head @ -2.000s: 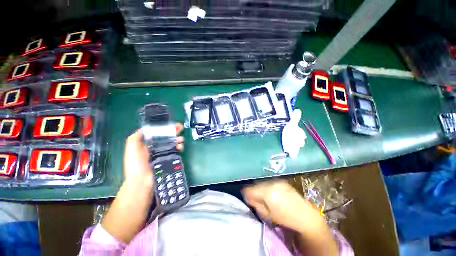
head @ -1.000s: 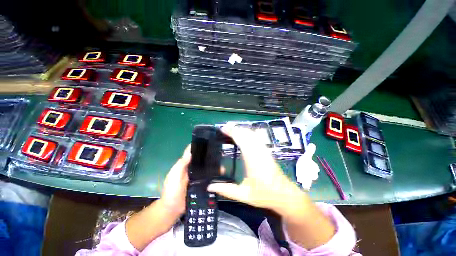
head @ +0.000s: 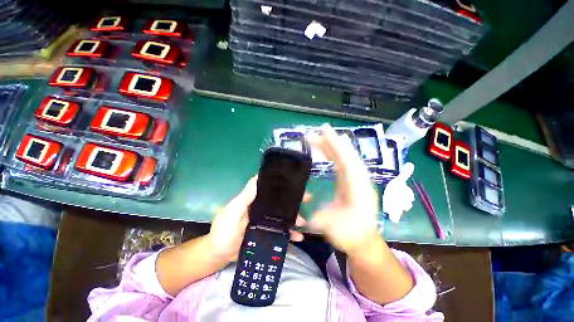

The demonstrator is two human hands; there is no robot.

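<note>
An open black flip phone [head: 261, 267] is held above my lap, its dark screen half up and its keypad with white numerals below. My left hand [head: 231, 225] holds it from behind and the left side. My right hand [head: 346, 207] is blurred, raised just right of the phone with fingers apart; I see nothing in it. Behind the hands, the window tray [head: 392, 165] holds several black-rimmed windows and is partly hidden by the phone and my right hand.
Phone tray [head: 165, 170] with red phones at left. Stacked trays [head: 340, 47] at rear. Bottle [head: 410, 126], crumpled white wipe [head: 398, 194], magenta tweezers [head: 429, 209], two red phones [head: 461, 159] and second window tray [head: 486, 168] at right. Scrap box [head: 462, 277] below.
My right hand came up from low at the right, held a black-rimmed frame against the phone's upper half, then moved off it with fingers spread. The pale patch on the upper half is gone.
</note>
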